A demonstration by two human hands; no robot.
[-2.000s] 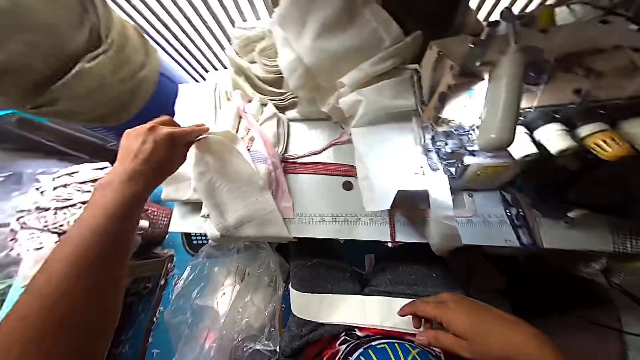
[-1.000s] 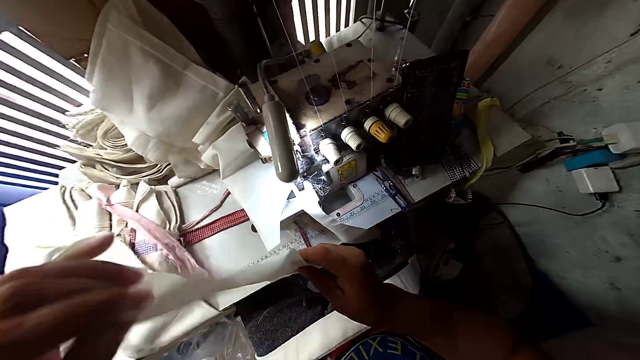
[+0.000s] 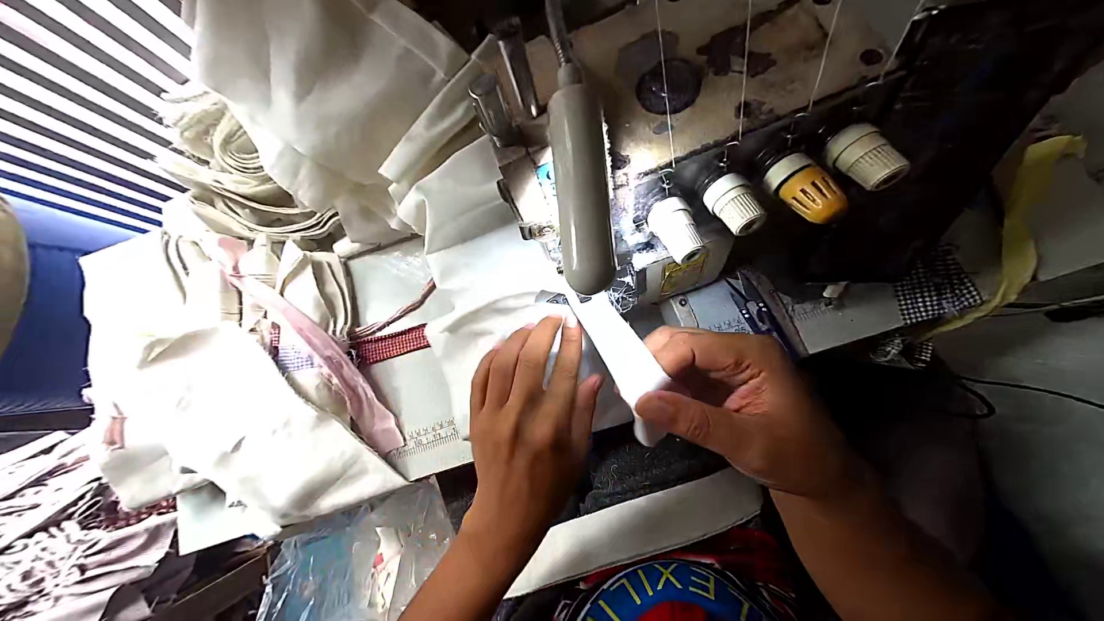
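My right hand (image 3: 724,405) pinches the near end of a white fabric strip (image 3: 617,345) between thumb and fingers. The strip runs up to the needle area of an overlock sewing machine (image 3: 690,250), beneath its grey lamp (image 3: 582,190). Just left of the strip, my left hand (image 3: 530,410) lies flat, fingers extended, on a cream fabric piece (image 3: 483,319) on the machine table. The lamp hides the point where strip and fabric meet the presser foot. Thread tension knobs (image 3: 733,204), white ones and one yellow, line the machine's front.
Folded cream fabric (image 3: 250,181) is heaped behind, and white cloth (image 3: 233,414) hangs over the table's left edge. A pink ribbon (image 3: 319,345) crosses red checked tape (image 3: 392,343). Dark thread snips (image 3: 755,306) lie right of the needle area. A clear plastic bag (image 3: 354,552) sits below.
Both hands have moved to the machine's needle area. The strip, held between them a second ago, now reaches under the lamp, and my left hand rests on the fabric. The view has swung right and closer.
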